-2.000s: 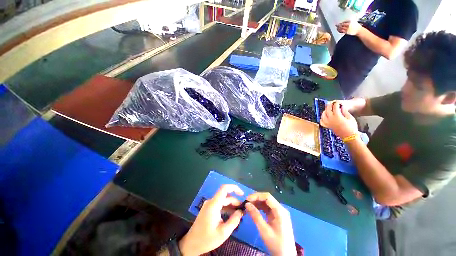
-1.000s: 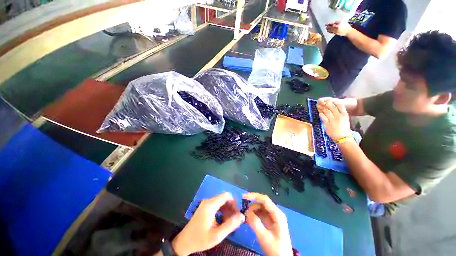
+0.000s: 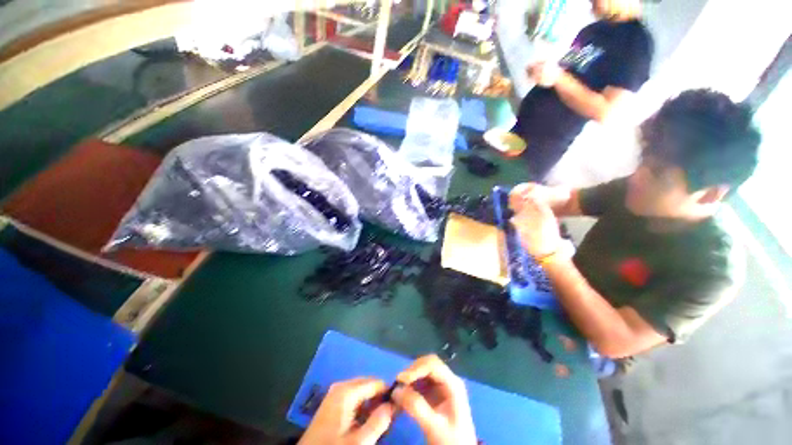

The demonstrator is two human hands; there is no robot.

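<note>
My left hand [image 3: 349, 412] and my right hand [image 3: 432, 401] meet over the blue board [image 3: 512, 415] at the lower middle. A small black part [image 3: 392, 393] is held between the fingertips of both hands. Its exact shape is blurred and partly hidden by the fingers. A few black parts [image 3: 311, 400] lie on the left end of the board, beside my left hand.
Loose black parts [image 3: 365, 271] lie in heaps beyond the board. Behind them are two clear bags [image 3: 234, 195] of black parts and a shallow tan box [image 3: 474, 248]. A seated person [image 3: 660, 252] works at the right with a blue tray [image 3: 531, 295]. Another person [image 3: 582, 87] stands beyond.
The whole view has shifted, so the bench things sit further left and lower in the picture. My hands stay together at the black part, fingertips now closer together than a second ago.
</note>
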